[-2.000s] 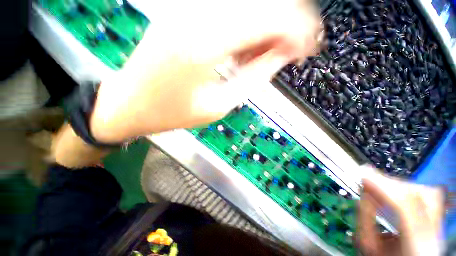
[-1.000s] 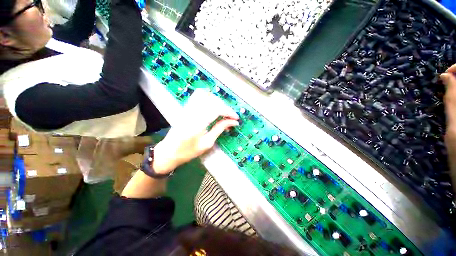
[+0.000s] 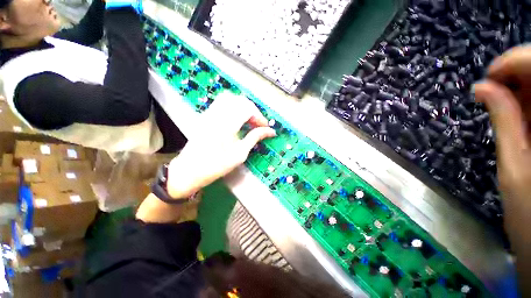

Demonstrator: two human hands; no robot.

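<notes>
A green circuit board panel runs diagonally through the middle. It carries upright black capacitors with pale round tops and small blue parts. My left hand, with a black watch on its wrist, is over the panel, fingertips beside a pale-topped part; whether they grip it is not clear. My right hand is blurred and cut off by the right edge, raised over the black tray of loose black capacitors. Its fingers are bent and what they hold cannot be made out.
A second black tray heaped with small white components lies beyond the rail. A pale metal rail borders the panel. Another person in a white vest with black sleeves sits at upper left. Cardboard boxes are stacked at lower left.
My left hand stays over the same part of the panel, after having been farther up in the first frame. My right hand has come further into view over the black capacitors.
</notes>
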